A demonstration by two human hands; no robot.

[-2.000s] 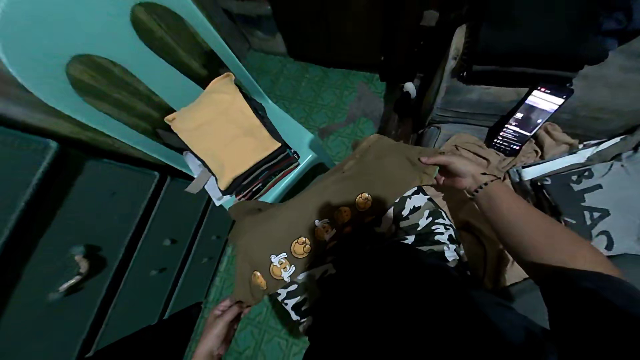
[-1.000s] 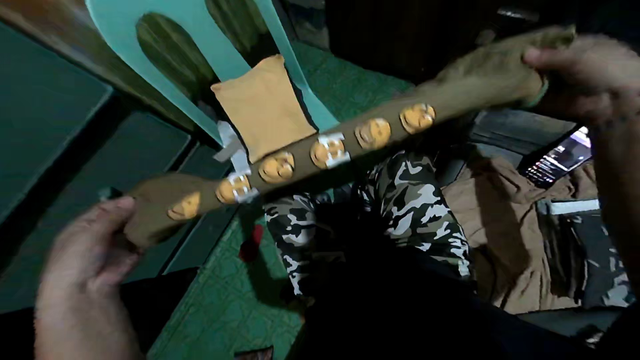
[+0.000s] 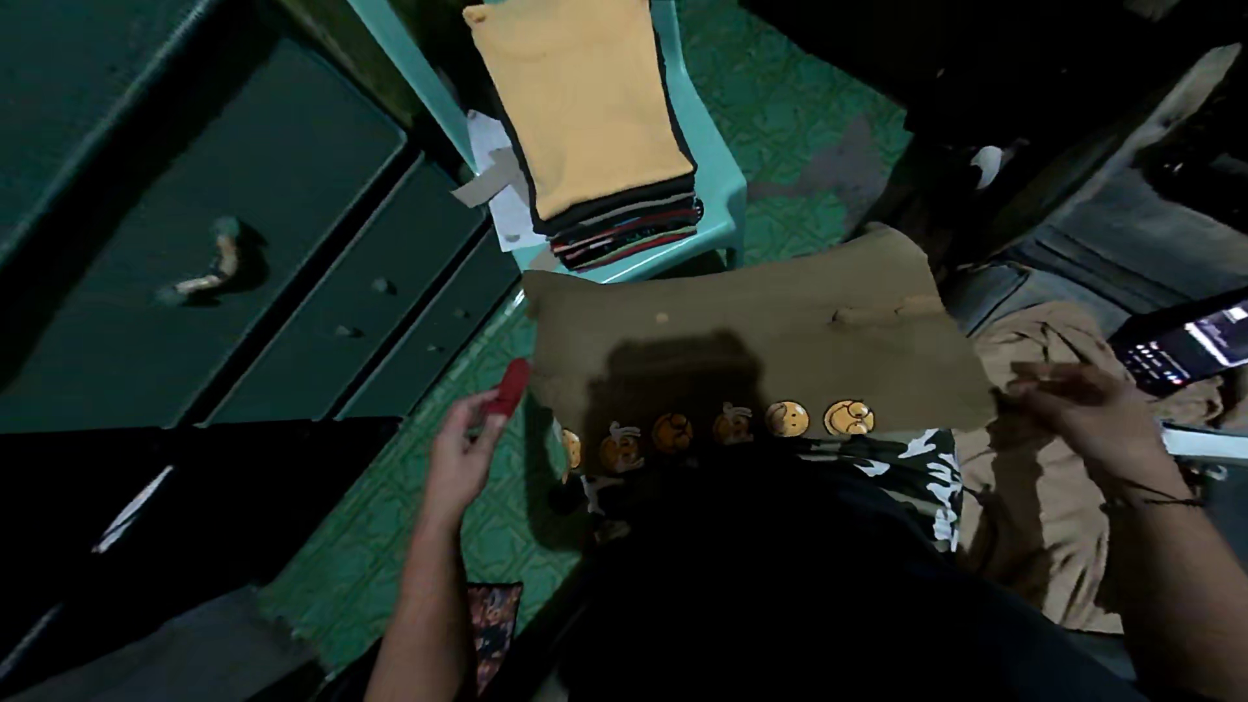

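Observation:
A brown cloth garment (image 3: 780,331) with a row of round yellow face prints lies spread across my lap, over camouflage-patterned shorts (image 3: 916,478). Beside its left edge is my left hand (image 3: 468,444), its fingertips at a small red object (image 3: 511,387); whether they hold it or only overlap it, I cannot tell. My right hand (image 3: 1082,409), a little blurred, hovers just off the garment's right corner with its fingers apart and nothing seen in them. A dark cord circles the right wrist.
Folded clothes topped by a yellow one (image 3: 585,107) are stacked on a light green plastic chair (image 3: 717,185). Dark green drawers (image 3: 292,224) stand at left. At right, a lit phone (image 3: 1185,341) lies by tan cloth (image 3: 1043,478). The floor (image 3: 780,224) is green and patterned.
A second ago both hands held the brown garment stretched and raised; now it lies on my lap and the right hand is off it. Both hands are lower.

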